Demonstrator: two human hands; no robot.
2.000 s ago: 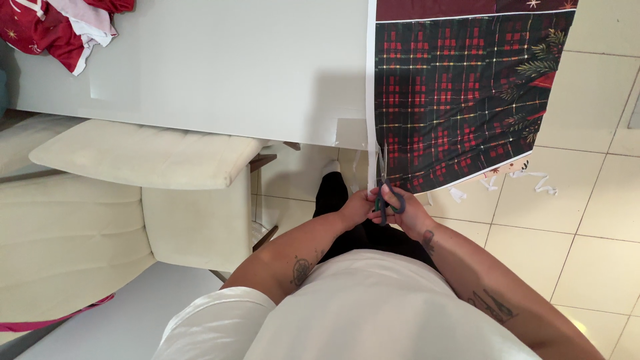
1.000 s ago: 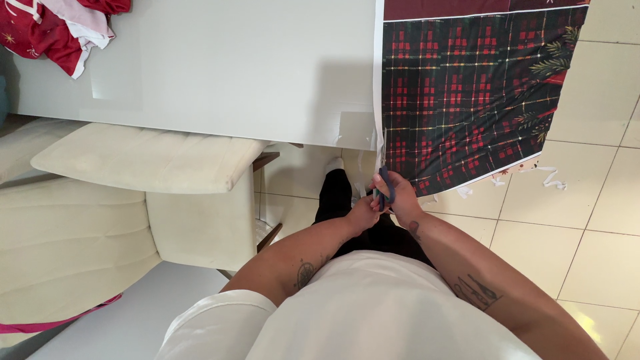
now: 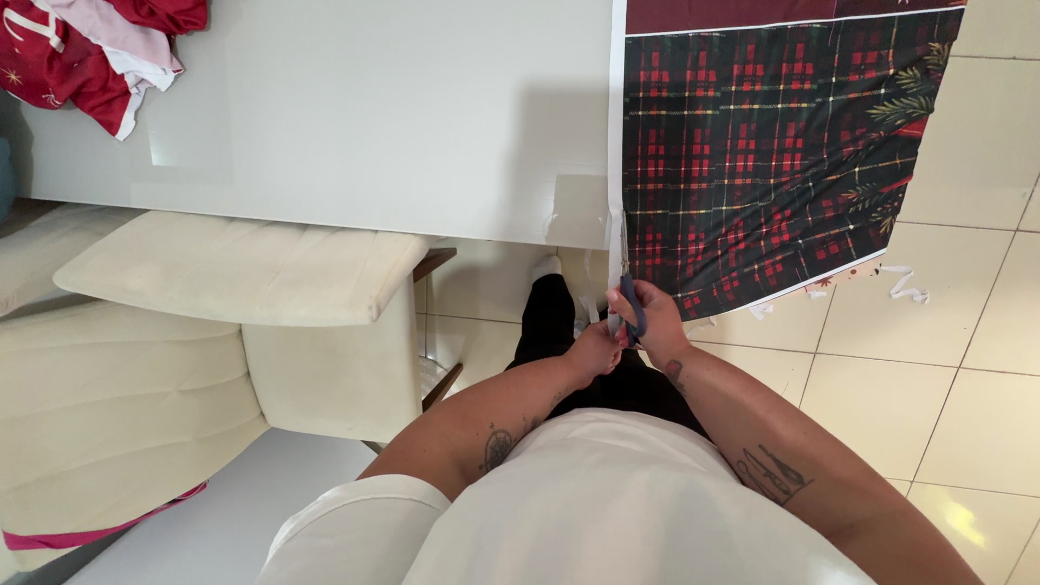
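Observation:
A dark plaid printed fabric [image 3: 731, 162] with red checks and pine sprigs hangs over the table's right end. Along its left side runs a white margin [image 3: 616, 106]. My right hand [image 3: 656, 318] grips dark-handled scissors [image 3: 632, 307], whose blades point away from me along the line between the white margin and the print. Just left of and below it, my left hand [image 3: 595, 351] pinches the lower end of a narrow white fabric strip [image 3: 614, 280]. The fingertips of the two hands are close together, and the scissors partly hide them.
The grey-white table [image 3: 366, 114] bears a heap of red, pink and white fabric [image 3: 97, 49] at far left. Cream upholstered chairs [image 3: 244, 276] stand against its near edge. White offcuts [image 3: 904, 284] lie on the tiled floor [image 3: 877, 406] at right.
The scissors have moved a little up along the fabric's left side, and a strip of the white margin now hangs apart from the print. My left hand keeps its pinch near the bottom.

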